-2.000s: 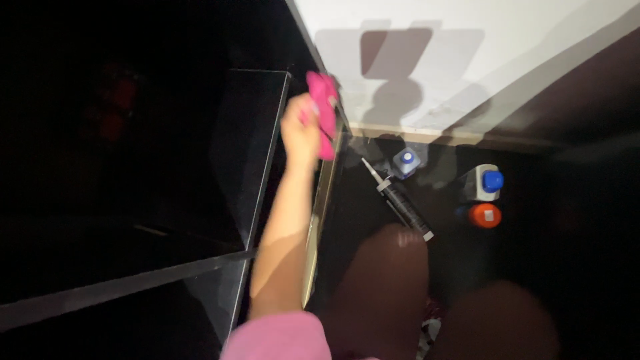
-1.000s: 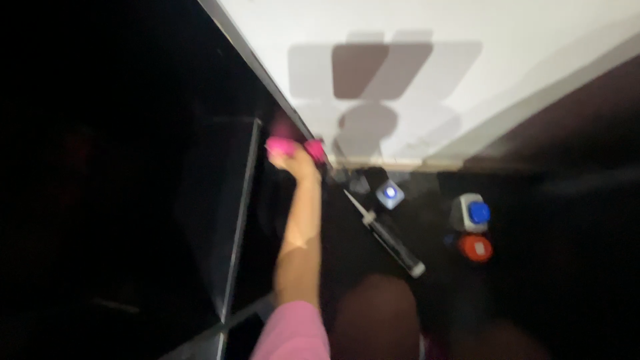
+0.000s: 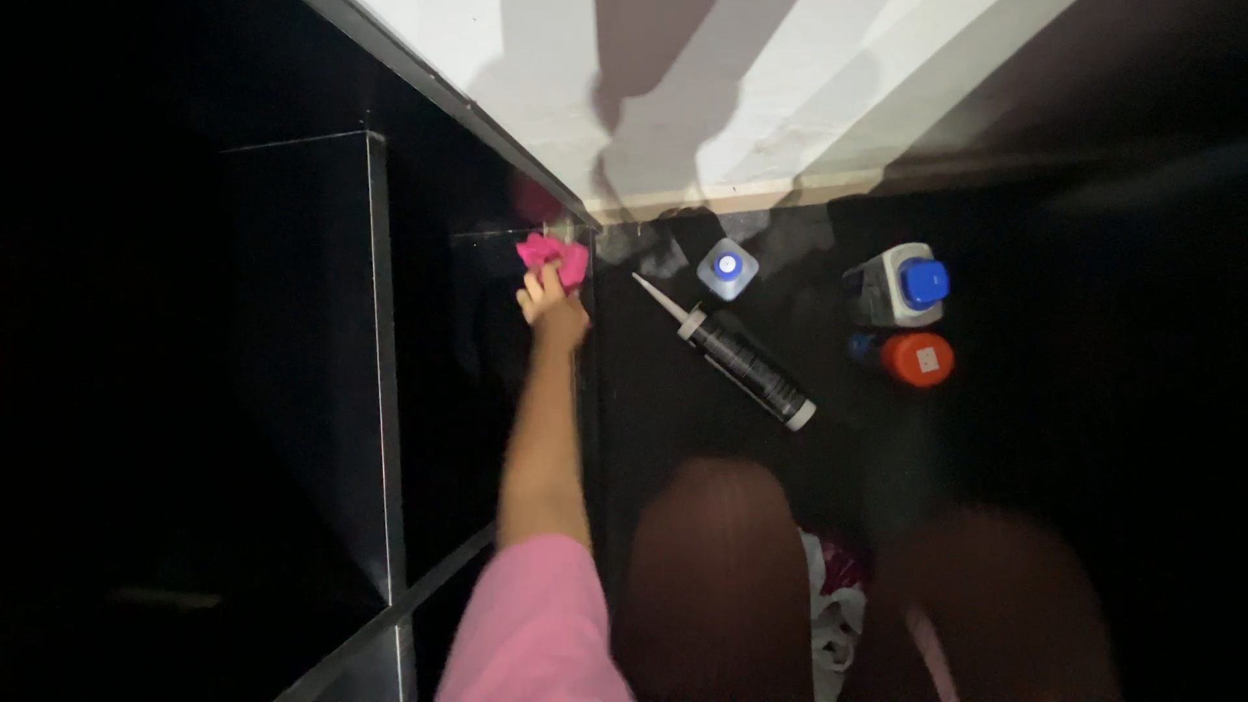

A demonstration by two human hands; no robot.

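Observation:
My left hand (image 3: 554, 297) reaches up from the bottom in a pink sleeve, its fingers closed on a bright pink cloth (image 3: 554, 258). The cloth lies against a glossy black surface (image 3: 448, 390), close to the corner where it meets the white wall (image 3: 546, 88). A faint pink reflection shows just above it. Right of the hand, a black sealant cartridge with a white nozzle (image 3: 746, 369) lies slanted on the dark floor. Near its tip stands a small clear bottle with a blue cap (image 3: 727, 266). My right hand is out of view.
At the right stand a whitish bottle with a blue cap (image 3: 902, 283) and a container with an orange lid (image 3: 918, 359). My knees (image 3: 726, 575) fill the bottom, with a white and dark red item (image 3: 837, 609) between them. Pale seams cross the black surface.
The left hand keeps hold of the pink cloth and has moved on the black surface by the wall corner. The view has shifted.

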